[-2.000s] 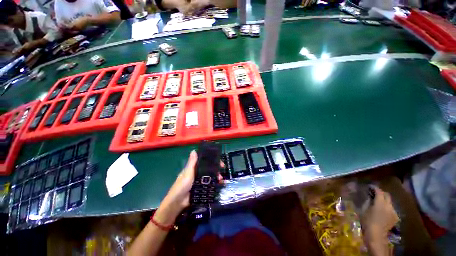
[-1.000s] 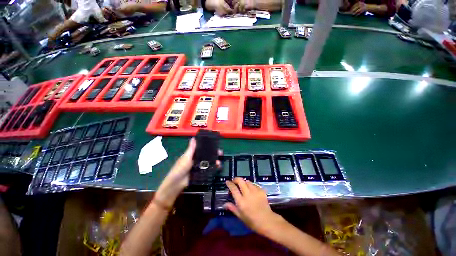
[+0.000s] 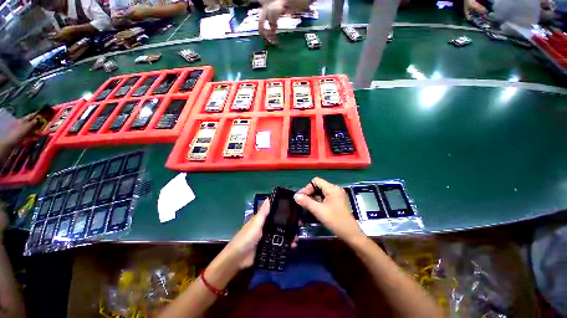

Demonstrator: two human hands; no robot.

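My left hand (image 3: 247,239) holds a black keypad phone (image 3: 278,233) upright, screen end away from me, over the table's front edge. My right hand (image 3: 329,208) is at the top right of that phone, with a small dark thing (image 3: 318,190) between thumb and finger; whether it is a tool or a part I cannot tell. A lens sheet (image 3: 380,202) lies behind and right of the phone, partly hidden by my hands. A red phone tray (image 3: 267,164) behind holds several pale unfinished phones (image 3: 237,138), two black phones (image 3: 299,135) and a paper slip (image 3: 263,140).
A fuller lens sheet (image 3: 87,202) and loose white paper (image 3: 175,197) lie left. Another red tray (image 3: 133,135) of black phones stands beyond. Yellow scraps (image 3: 155,282) and clear plastic are below the table edge. A grey post (image 3: 373,46) stands behind. Another person's hand (image 3: 25,127) is far left.
My right hand has moved up from the sheet's front edge to the phone's screen end. The held phone has shifted right and its keys show more. A hand now reaches in across the table.
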